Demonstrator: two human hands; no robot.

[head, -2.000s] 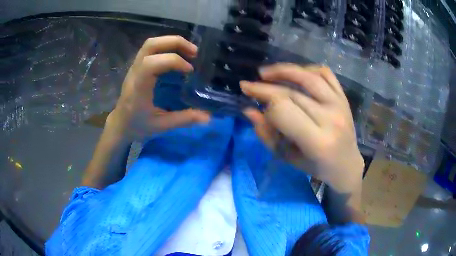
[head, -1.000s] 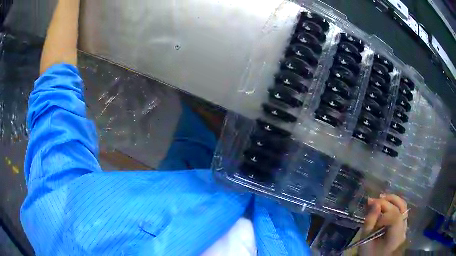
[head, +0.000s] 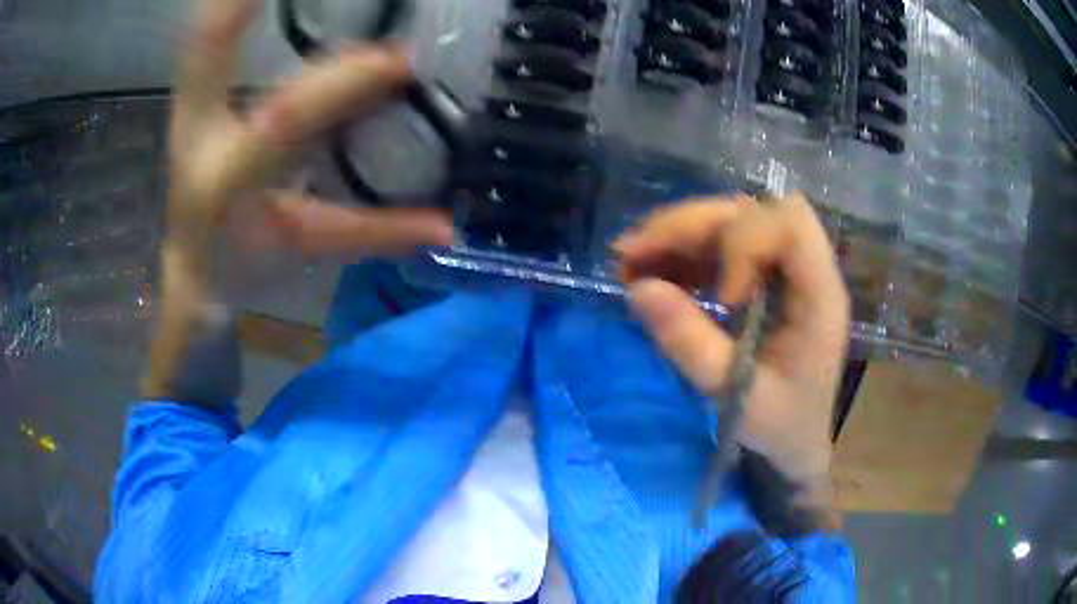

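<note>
My left hand (head: 254,153), blurred, is at the left with thumb and finger spread around the rim of a round black unit (head: 354,177) with a grey face. A second round black unit (head: 289,30) is partly in view at the top edge. My right hand (head: 756,283) holds blurred silver tweezers (head: 735,407) lying back along the palm; its thumb and fingertips are close together over the near part of the clear blister tray (head: 532,274). Black units (head: 546,69) stand in columns in the tray. Whether the right fingertips touch the tray I cannot tell.
Grey metal bench (head: 130,47) lies at upper left, its front edge running behind my left hand. Crinkled clear plastic (head: 71,224) is at the left. Brown cardboard (head: 915,437) is low at the right, with a blue item (head: 1051,375) at the far right.
My left hand has come back from the far upper left, now with a round black unit. My right hand has moved left from the tray's near right part, still with the tweezers. The view has shifted.
</note>
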